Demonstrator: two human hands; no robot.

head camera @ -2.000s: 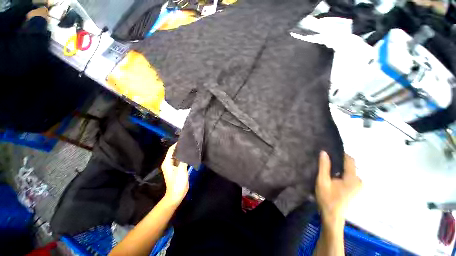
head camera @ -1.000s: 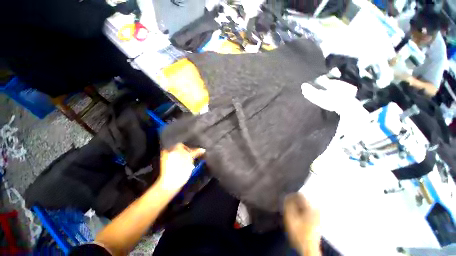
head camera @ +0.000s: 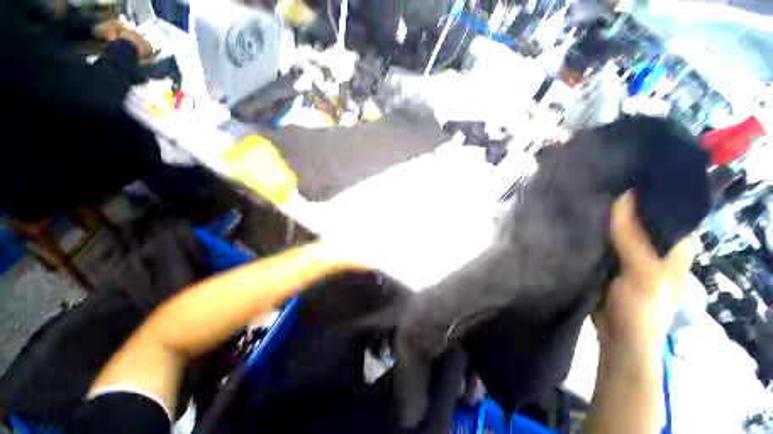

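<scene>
A dark charcoal garment panel [head camera: 542, 254] is bunched and raised at the right of the head view, its lower part hanging over the table's front edge. My right hand [head camera: 640, 284] grips its upper right part, thumb on the cloth. My left forearm reaches in from the lower left. My left hand [head camera: 360, 254] is blurred and washed out against the bright white table [head camera: 415, 216], so its fingers cannot be made out. Another dark grey cloth piece [head camera: 356, 153] lies flat on the table behind.
A yellow-brown patch [head camera: 261, 169] is at the table's left edge. A grey housing with a round vent [head camera: 246, 41] stands at the back left. Dark cloth [head camera: 102, 314] and blue crates [head camera: 275, 339] are below the table. Another person [head camera: 593, 97] sits at the back right.
The garment panel has been lifted off the table and carried right and up in my right hand, uncovering white tabletop. My left hand has moved right. The camera view has shifted.
</scene>
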